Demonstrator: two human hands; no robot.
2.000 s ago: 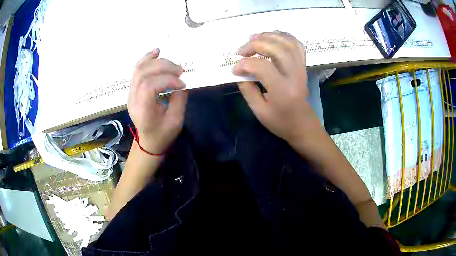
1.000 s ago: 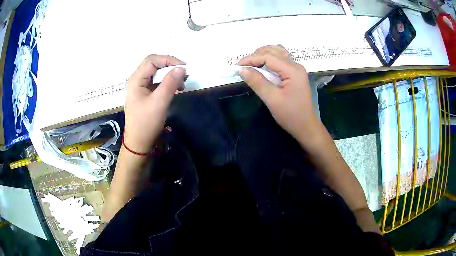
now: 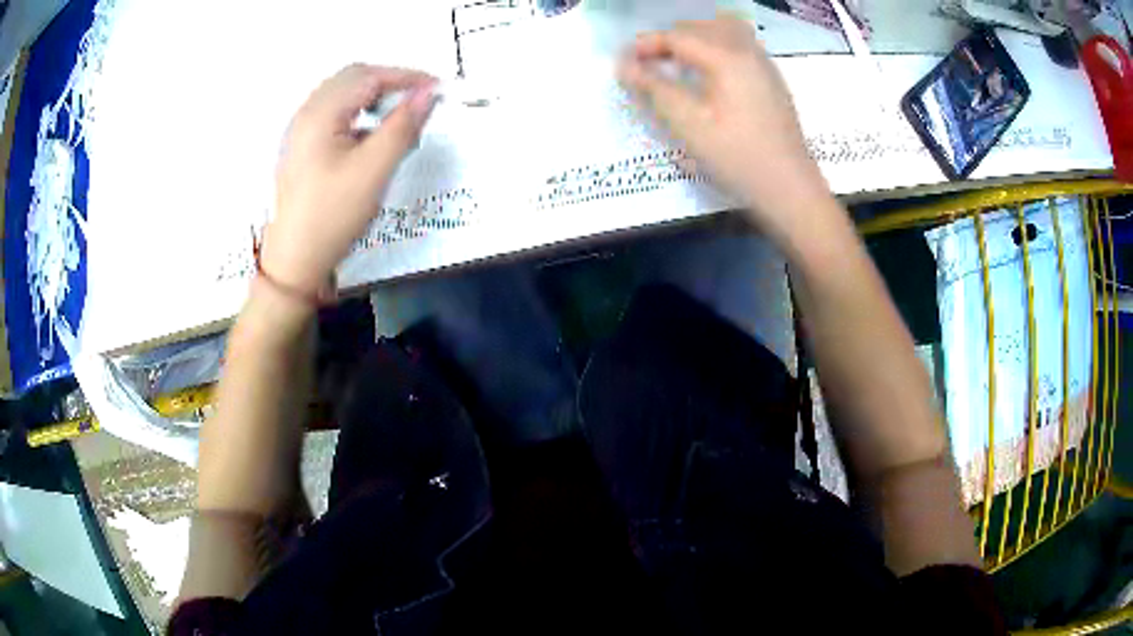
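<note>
My left hand [image 3: 336, 162] is raised over the white table [image 3: 224, 137], left of the machine bed's corner. Its thumb and forefinger are close together; whether they pinch a white piece cannot be told against the white table. My right hand [image 3: 727, 112] is at the top, right of centre, blurred, with its fingers curled in; what it holds cannot be made out. The machine bed [image 3: 584, 37] lies between the hands at the top edge. White tape [image 3: 137, 404] hangs at the table's left end. White cut pieces [image 3: 155, 547] lie at the lower left, partly hidden by my left arm.
A black phone [image 3: 967, 102] lies on the table at the right, near a red object [image 3: 1106, 93]. A yellow wire basket [image 3: 1044, 385] holds a pale blue packet below it. White thread ends [image 3: 52, 236] lie on blue at the far left. A printed ruler [image 3: 621, 174] runs along the front edge.
Both hands have moved up and farther apart, away from the table's front edge towards the machine. The white workpiece between them earlier no longer shows clearly. More of the lap is visible.
</note>
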